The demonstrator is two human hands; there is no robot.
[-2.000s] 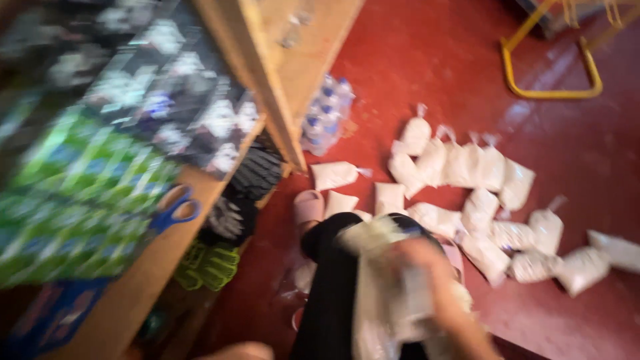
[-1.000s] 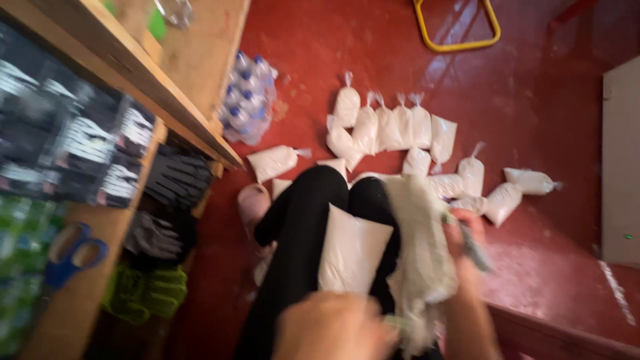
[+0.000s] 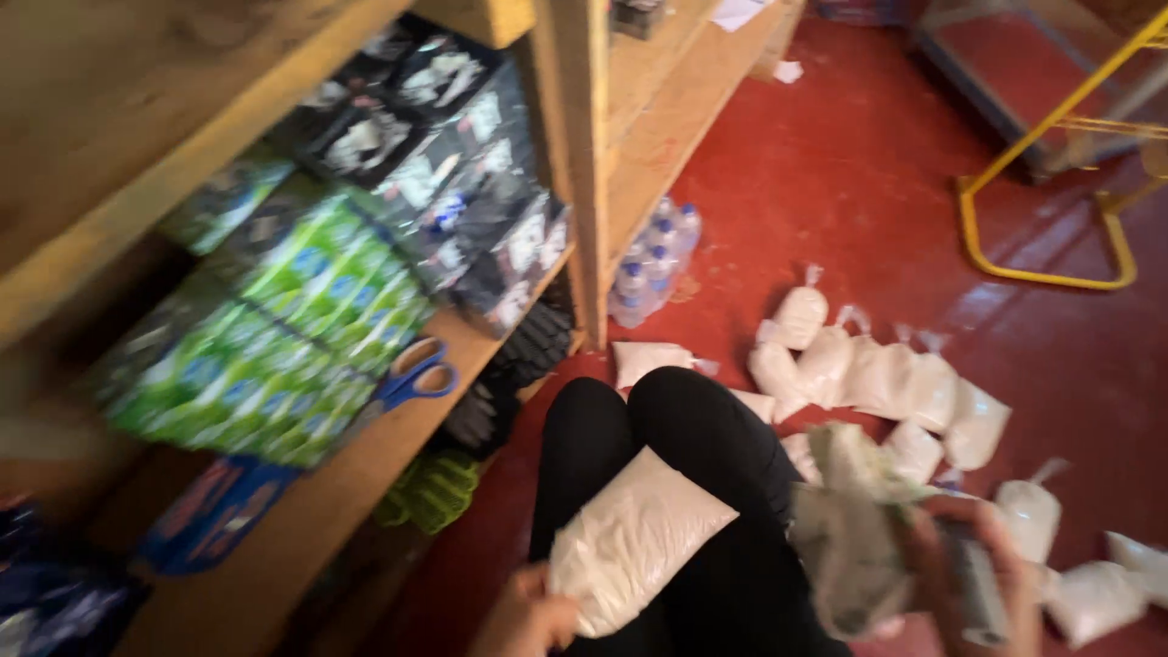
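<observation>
A clear plastic bag of pale powder lies across my black-clad thighs, and my left hand grips its near end. On the right, my right hand is closed around a grey, handle-like object that I cannot identify. Against that hand hangs a crumpled, dirty whitish cloth or sack; blur hides whether the fingers hold it too. Many similar filled bags lie on the red floor beyond my knees and to the right, most with knotted tops.
Wooden shelving stands at left, bearing green packets, black packs and blue-handled scissors. Gloves are stored underneath. Shrink-wrapped bottles stand by the shelf post. A yellow metal frame stands at upper right.
One second ago the powder bag lay on my thighs with my left hand blurred near its lower end; now that hand grips it. The view has swung toward the shelves.
</observation>
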